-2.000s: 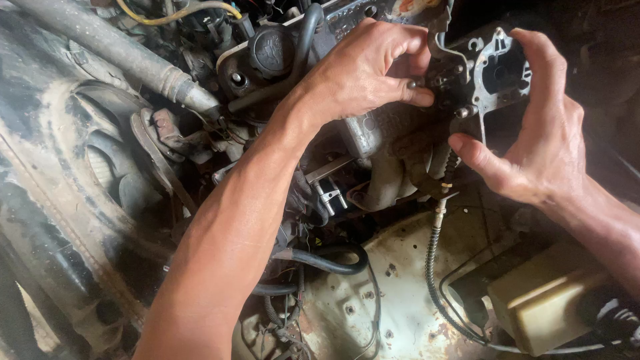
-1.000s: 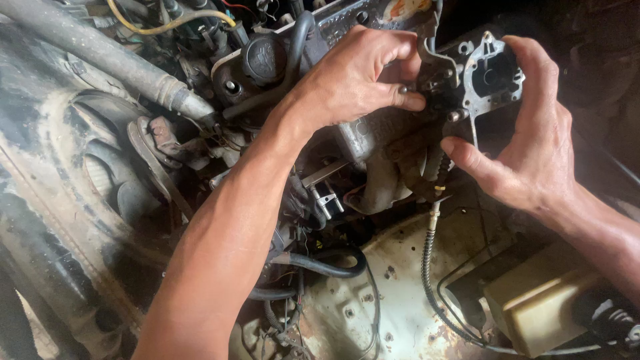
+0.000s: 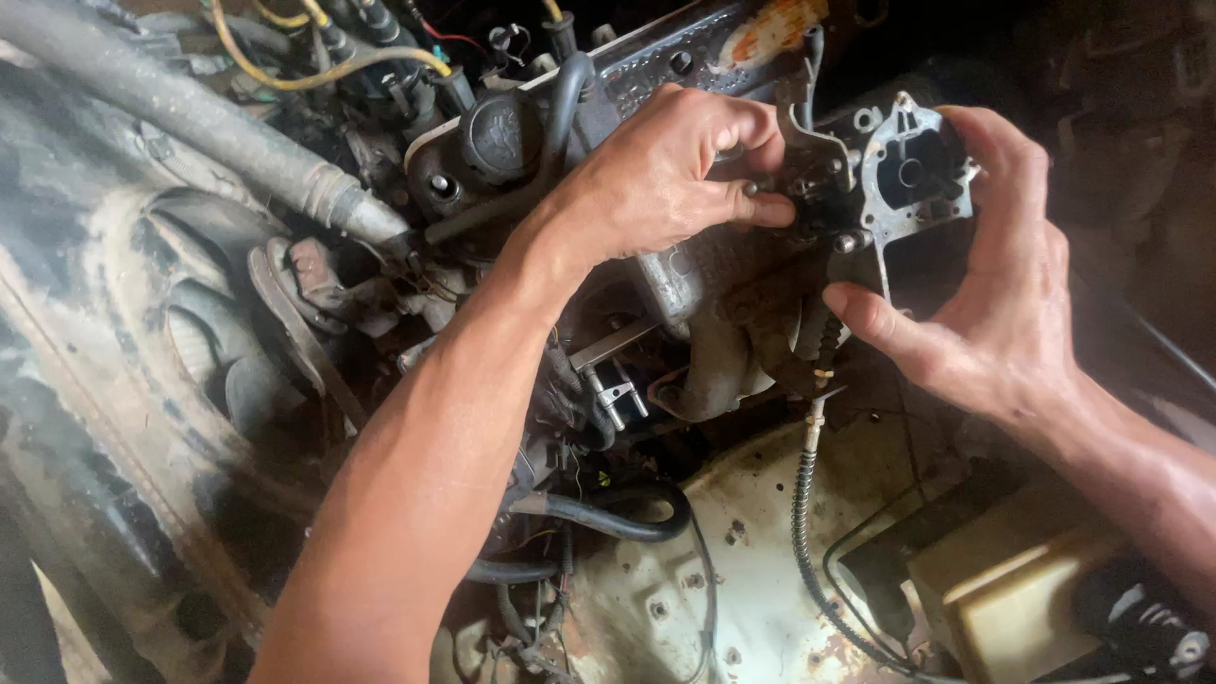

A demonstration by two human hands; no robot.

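A metal housing with an open round bore, which looks like a carburetor body (image 3: 882,223), is between my hands at the upper right. My right hand (image 3: 997,256) grips it from the right, fingers behind its top edge and thumb at its lower plate. My left hand (image 3: 689,176) has thumb and forefinger at the small linkage and bracket (image 3: 817,152) on its left side; the fingertips are partly hidden. Below the housing hangs a cable in a spring-like sleeve (image 3: 804,484). Whether the cable is joined to the housing cannot be told.
The engine's valve cover with its round black filler cap (image 3: 502,131) lies beyond my left wrist. Yellow ignition leads (image 3: 332,71) cross the top left. A black hose (image 3: 608,513) curves below my left forearm. A yellowish plastic reservoir (image 3: 1026,598) is at the lower right, and a thick pipe (image 3: 218,123) at the upper left.
My right hand and the housing have shifted slightly left relative to two seconds ago. Both hands keep about the same hold on it.
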